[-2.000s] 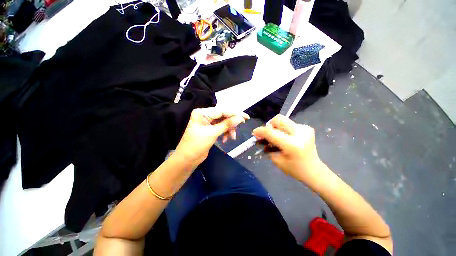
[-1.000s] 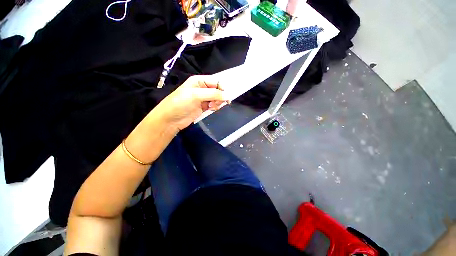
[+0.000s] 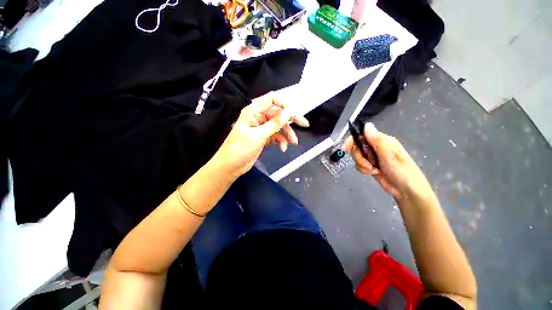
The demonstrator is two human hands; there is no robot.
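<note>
My left hand (image 3: 263, 130) is raised over the table's near edge, thumb and index finger pinched and the other fingers spread. Anything between the fingertips is too small to make out. My right hand (image 3: 390, 160) is to its right, above the floor, and holds small black thread snips (image 3: 365, 145) with the tip pointing up and left. The black garment (image 3: 121, 115) lies spread in folds over the white table to the left of my left hand. A white cord (image 3: 214, 85) lies on it.
Orange-handled scissors (image 3: 235, 12), a smartphone (image 3: 291, 10), a green box (image 3: 332, 26) and a dark blue speckled block (image 3: 372, 51) are on the white table (image 3: 327, 79). A red object (image 3: 387, 280) is at the lower right, on the grey floor (image 3: 484, 200).
My right hand has come back from the lower right edge, and the black snips now show in it. My left hand has moved slightly right, with its fingers more spread.
</note>
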